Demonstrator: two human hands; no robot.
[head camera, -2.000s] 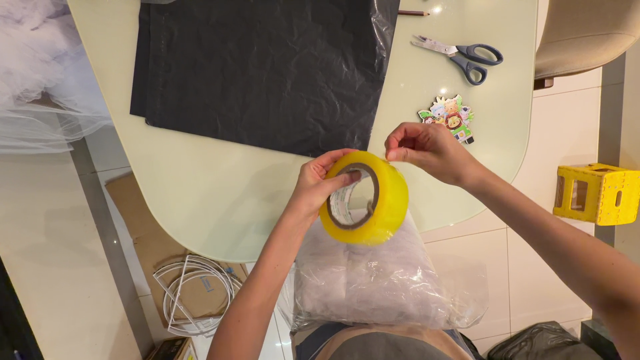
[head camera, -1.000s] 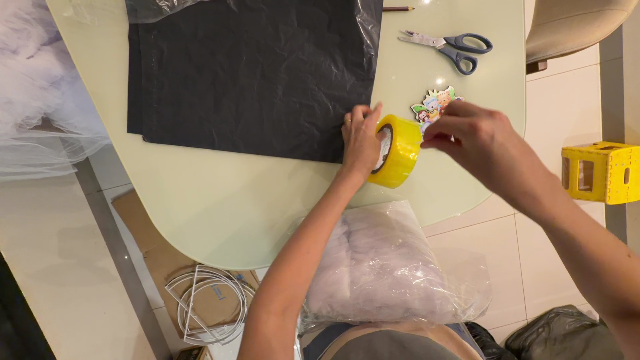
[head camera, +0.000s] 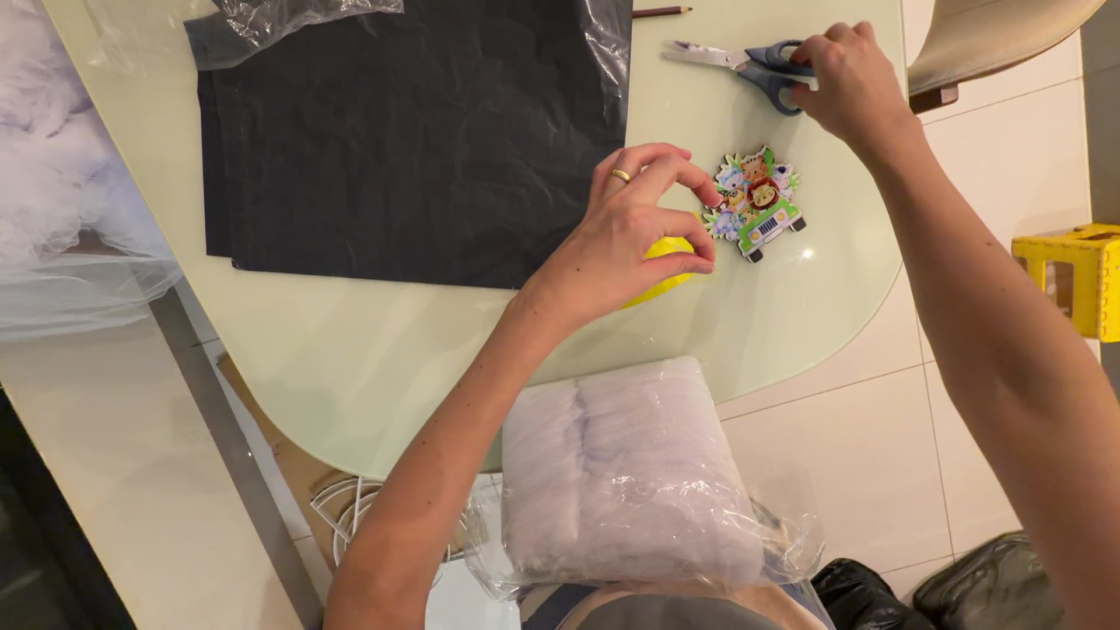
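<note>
My right hand (head camera: 844, 83) is at the blue handles of the scissors (head camera: 757, 66), its fingers on the loops; the blades point left on the glass table. My left hand (head camera: 643, 219), with a ring on one finger, is over the yellow roll of tape (head camera: 658, 284), which it mostly hides. Thumb and forefinger are nearly together by the roll's right side; whether they pinch the tape end I cannot tell. Just right of these fingers lies a cutout of cartoon animals in a green vehicle (head camera: 759, 203). A clear plastic bag of white fluffy material (head camera: 626, 477) rests on my lap.
Folded black plastic (head camera: 411, 149) covers much of the pale glass tabletop (head camera: 367, 367), a brown pencil (head camera: 662, 12) beside it. White tulle (head camera: 61, 157) is at the left. White wire hoops (head camera: 350, 516), a yellow stool (head camera: 1081, 280), a chair (head camera: 993, 44) and black bags (head camera: 997, 582) stand around the table.
My right hand has moved from beside the tape roll up to the scissors. The roll, held up at first, is now low under my left hand at the table.
</note>
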